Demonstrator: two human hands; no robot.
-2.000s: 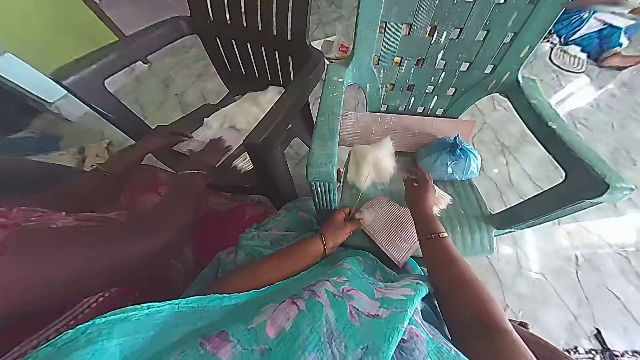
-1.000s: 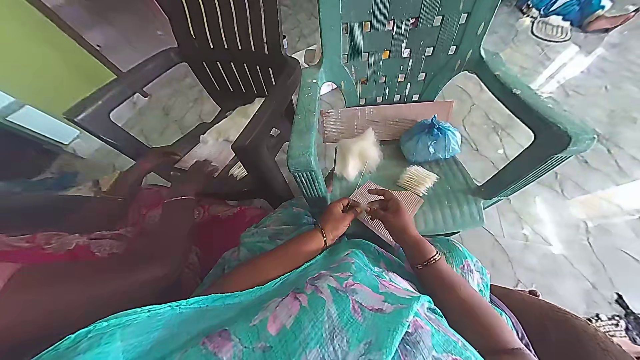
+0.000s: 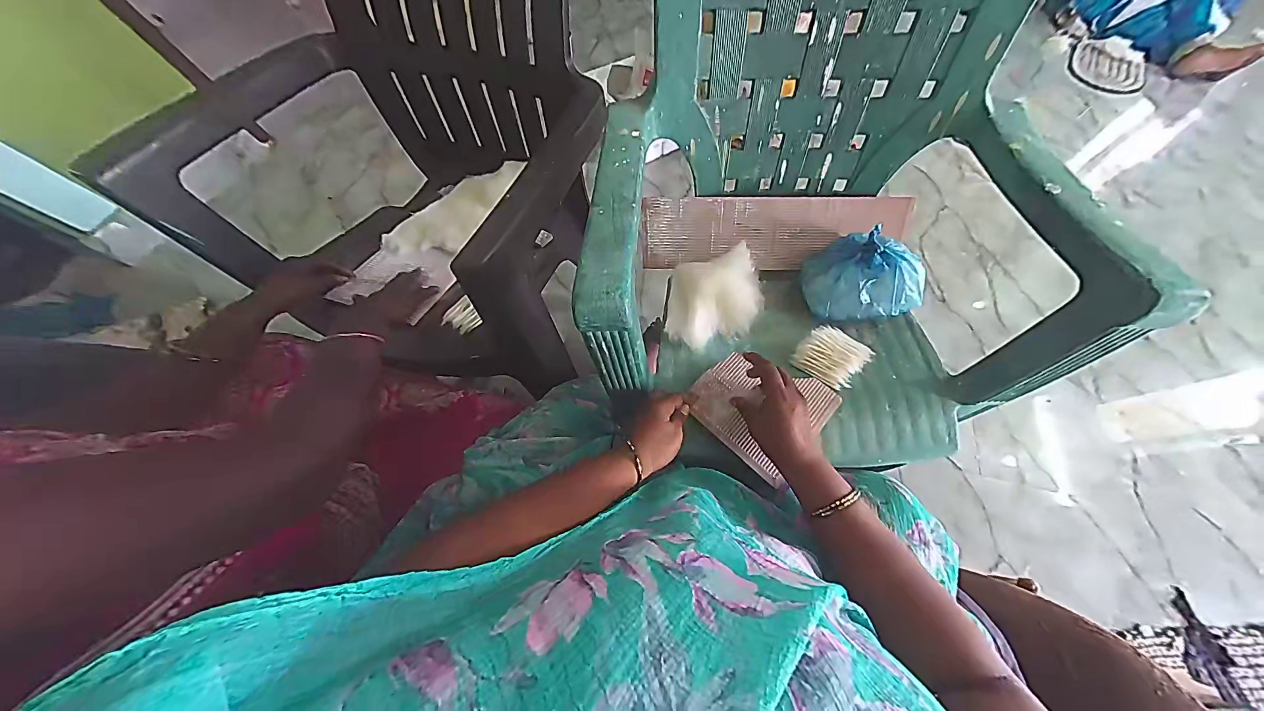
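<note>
A ribbed board (image 3: 726, 395) lies at the front of a green plastic chair's seat (image 3: 889, 425). My left hand (image 3: 660, 427) has its fingers closed at the board's left corner; whether it grips the board or something thin cannot be told. My right hand (image 3: 778, 410) rests over the board with bent, spread fingers, and anything under them is hidden. Behind the board lies a tuft of white cotton (image 3: 716, 296). A bundle of cotton wicks (image 3: 832, 355) is just right of the board, and a knotted blue plastic bag (image 3: 864, 276) sits behind the bundle.
A flat ribbed piece (image 3: 780, 229) lies against the green chair's backrest. To the left, another person's hands (image 3: 380, 296) work over a light board on a dark plastic chair (image 3: 523, 237), with cotton (image 3: 454, 212) and wicks (image 3: 462, 314) there. The green armrest (image 3: 607, 237) stands beside my left hand.
My right hand was beside the wick bundle two seconds ago, then near my left hand at the board's left part. Now it is spread over the board, apart from my left hand.
</note>
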